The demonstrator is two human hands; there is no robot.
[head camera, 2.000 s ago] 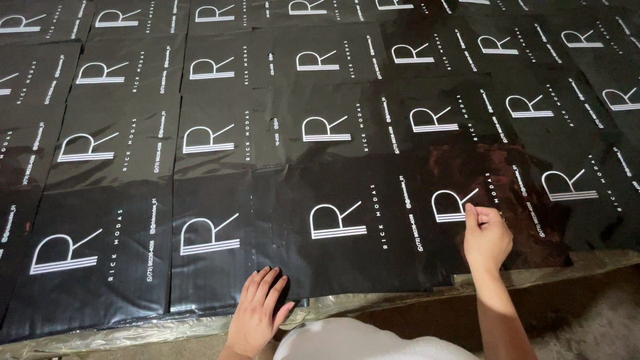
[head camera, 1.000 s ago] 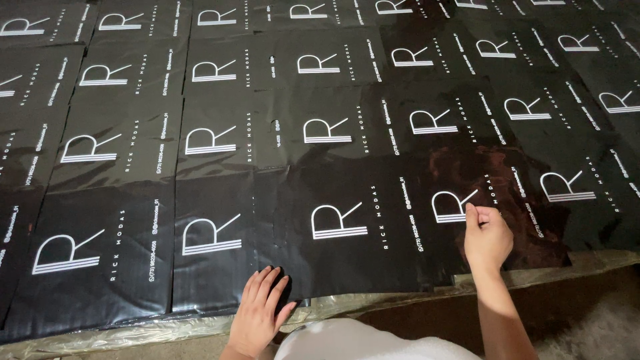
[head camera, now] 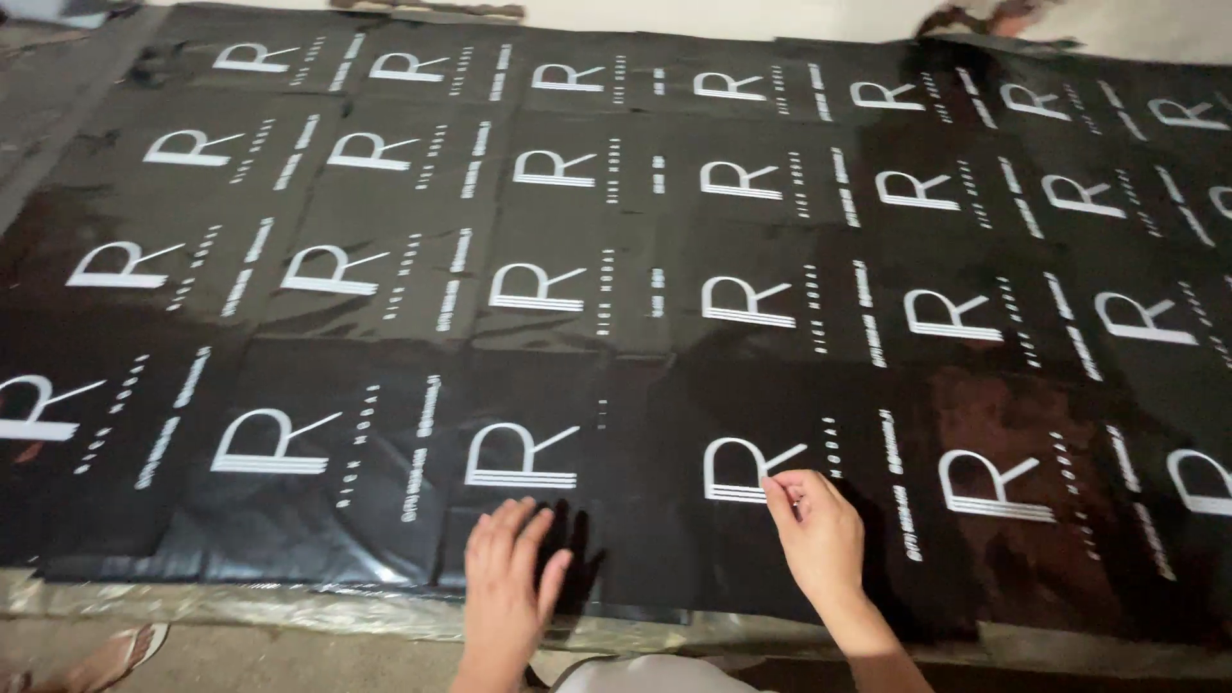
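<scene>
Rows of glossy black plastic bags or sheets (head camera: 654, 404), each printed with a white logo and small writing, cover a wide table. Near the front edge, my left hand (head camera: 510, 577) rests on or just above them, palm down, its fingers a little apart. To its right, my right hand (head camera: 818, 534) has thumb and fingertips pinched together at the lower part of one printed logo. Whether something thin is between those fingertips cannot be told.
Clear plastic wrap (head camera: 318, 608) lines the table's front edge. Below at the left, a sandalled foot (head camera: 120, 659) stands on the floor. Beyond the table's far side are a pale wall (head camera: 674, 19) and a brownish object (head camera: 428, 10) lying along the edge.
The view has shifted a lot and now takes in the table's far edge. My right hand is at a different printed logo, further left on the sheets and closer to my left hand.
</scene>
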